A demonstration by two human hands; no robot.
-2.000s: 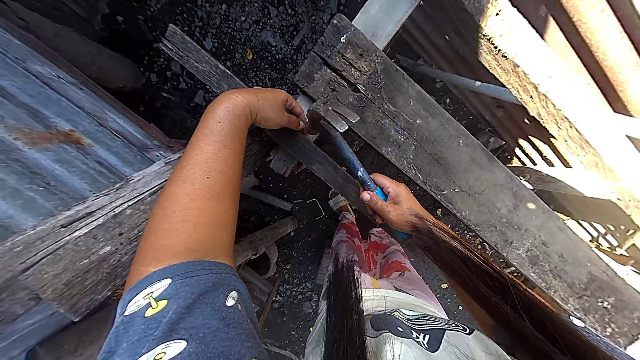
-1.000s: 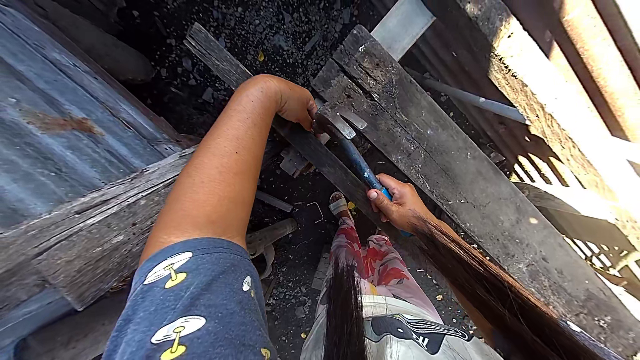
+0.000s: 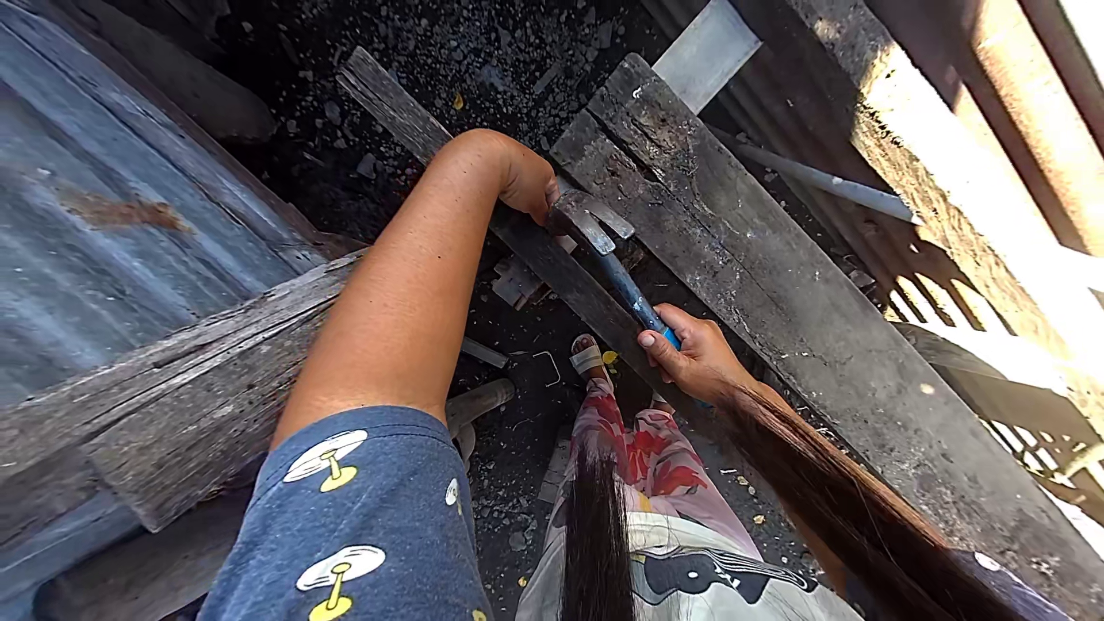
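My right hand (image 3: 697,352) grips the blue handle of a claw hammer (image 3: 595,224), whose metal head points up and left, claws toward me. My left hand (image 3: 528,183) is bent over a narrow wooden beam (image 3: 561,285), its fingertips close beside the hammer head. The fingers are mostly hidden behind the wrist, and whether they hold something small cannot be seen. The beam runs diagonally beneath both hands. To its right lies a wide weathered plank (image 3: 776,285) with a split, cracked end.
Corrugated metal sheet (image 3: 129,216) and an old timber (image 3: 216,371) stand at the left. A grey pipe (image 3: 828,181) and a flat pale board (image 3: 709,56) lie beyond the plank. Dark gravel (image 3: 483,52) covers the ground. My sandalled foot (image 3: 586,355) is below.
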